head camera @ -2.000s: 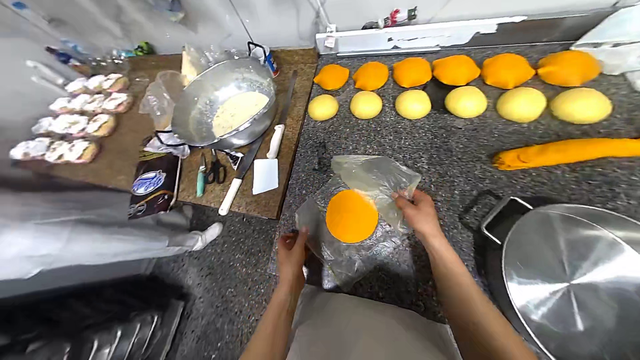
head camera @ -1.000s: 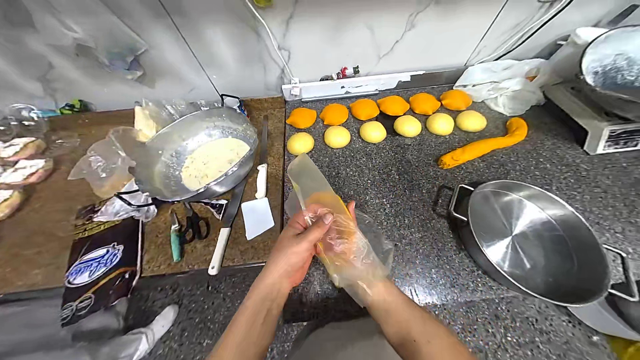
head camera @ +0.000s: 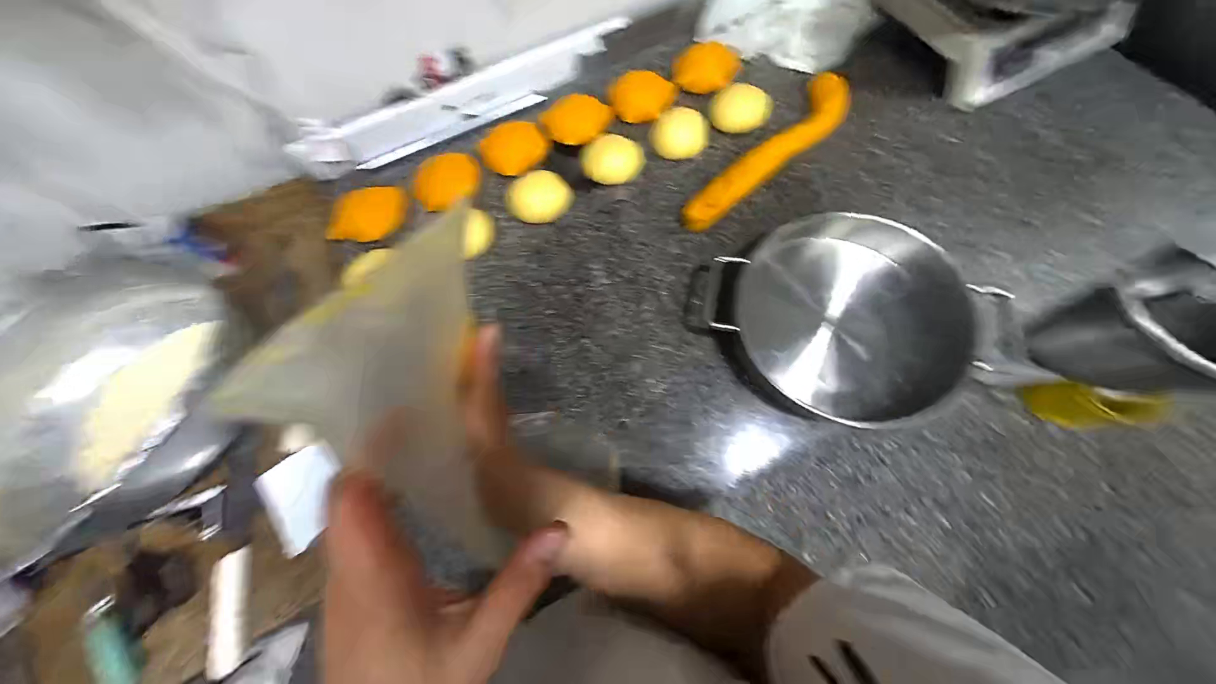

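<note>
Both hands are raised close to the camera around a translucent plastic sheet [head camera: 380,351], blurred by motion. My right hand [head camera: 494,437] is behind the sheet and supports it, with a bit of orange dough [head camera: 465,351] showing at the sheet's edge by the fingers. My left hand [head camera: 418,589] is at the sheet's lower side, thumb spread; whether it grips the sheet is unclear. Beyond them, orange dough pieces [head camera: 514,147] and pale yellow dough balls [head camera: 613,159] lie in two rows on the dark speckled counter. An orange dough roll [head camera: 766,157] lies to their right.
An empty steel pot [head camera: 855,318] with side handles stands on the right. A metal bowl [head camera: 28,380] with pale filling is at the left, near a white scraper [head camera: 296,496] and a green-handled tool [head camera: 110,646]. At the back right are a plastic bag [head camera: 788,33] and a stove corner [head camera: 978,81].
The sheet with the orange dough lay spread on the counter, then was gathered between both hands; now it is lifted toward the camera. The view has turned and tilted.
</note>
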